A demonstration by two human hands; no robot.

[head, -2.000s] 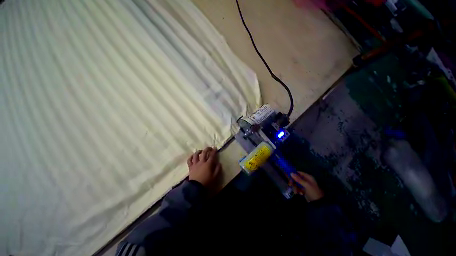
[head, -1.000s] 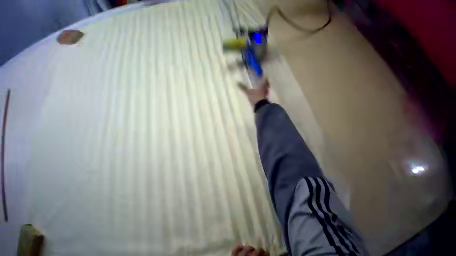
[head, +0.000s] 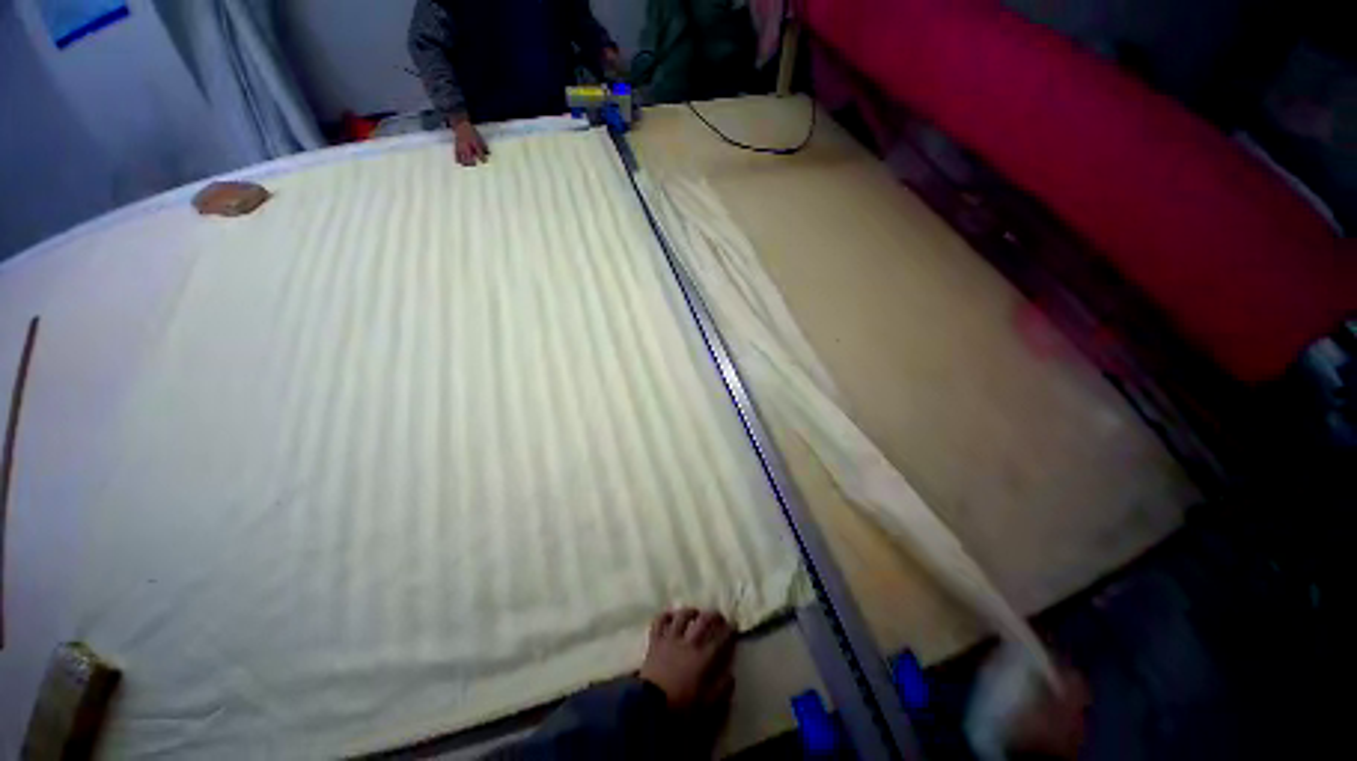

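Note:
Pale yellow ribbed fabric (head: 447, 387) lies spread on the table. My left hand (head: 689, 654) rests on its near edge, palm down, holding nothing. A long silver rail with a dark slot (head: 729, 379) crosses the table along the fabric's right edge, blue pieces at its near end. A narrow strip of fabric (head: 848, 454) lies right of the rail, separate from the lay. My right hand (head: 1060, 714), blurred at the bottom right, is closed on the strip's near end, past the table edge. The end cutter (head: 603, 101) is at the rail's far end.
A person (head: 514, 60) stands across the table, one hand on the fabric's far edge. A cloth weight (head: 231, 198) lies far left, another (head: 70, 702) near left. A thin brown stick (head: 18, 446) lies at left. A black cable (head: 752, 146) and a red roll (head: 1072, 164) are at right.
The cutter has moved to the rail's far end and my right hand has let it go. My right hand is now near right, on the cut strip. The view shows more of the table.

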